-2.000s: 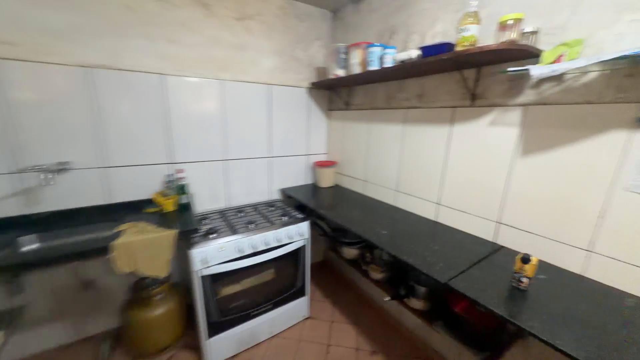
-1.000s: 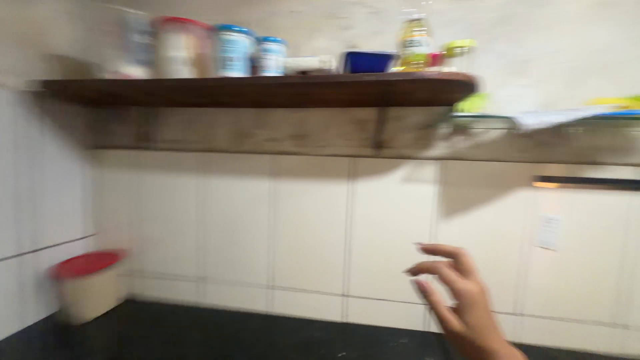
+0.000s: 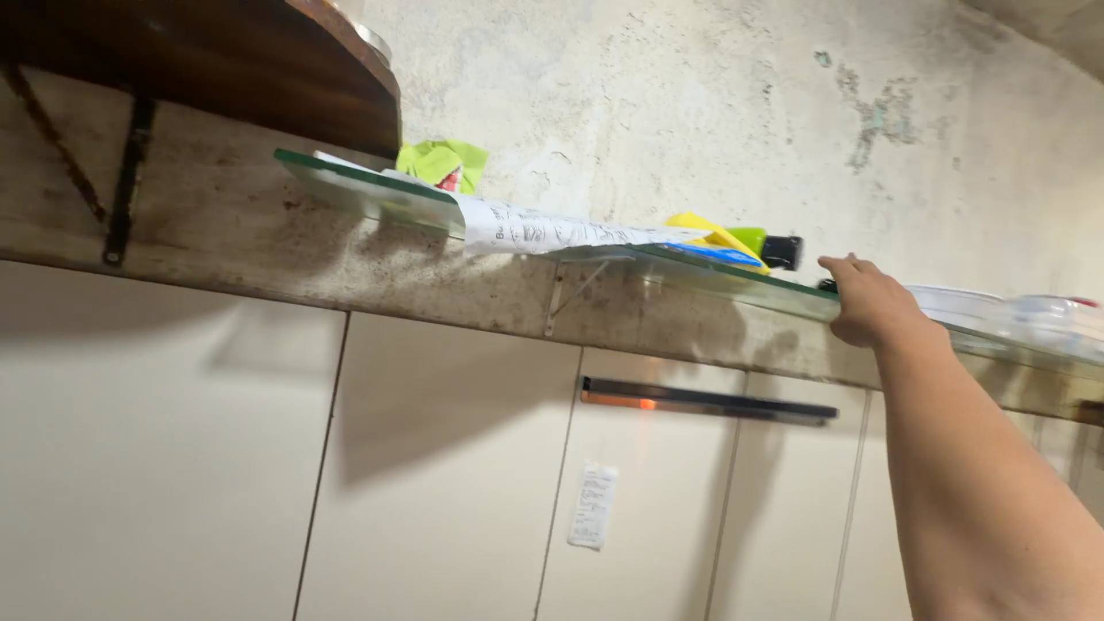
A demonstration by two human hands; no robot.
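Note:
My right hand (image 3: 875, 297) reaches up to the front edge of a glass shelf (image 3: 742, 289) on the wall. Its fingers point up and to the left; whether they touch or grip anything at the edge cannot be told. Just left of the fingertips lies a green container with a black cap (image 3: 780, 252), beside a yellow and blue packet (image 3: 720, 241). A small dark object (image 3: 828, 285) shows partly behind the hand. Right of the wrist are a white plastic container (image 3: 962, 302) and clear plastic ware (image 3: 1048, 315). My left hand is out of view.
A printed paper sheet (image 3: 552, 231) hangs over the glass edge, with a crumpled green wrapper (image 3: 444, 164) farther left. A dark wooden shelf (image 3: 259, 78) on a metal bracket (image 3: 129, 181) juts out at upper left. Below are a black magnetic-type bar (image 3: 707, 401) and a paper slip (image 3: 593, 507) on the tiles.
The view has swung right and closer to the glass shelf. My right hand, in front of the tiles one second ago, is now up at the shelf's edge.

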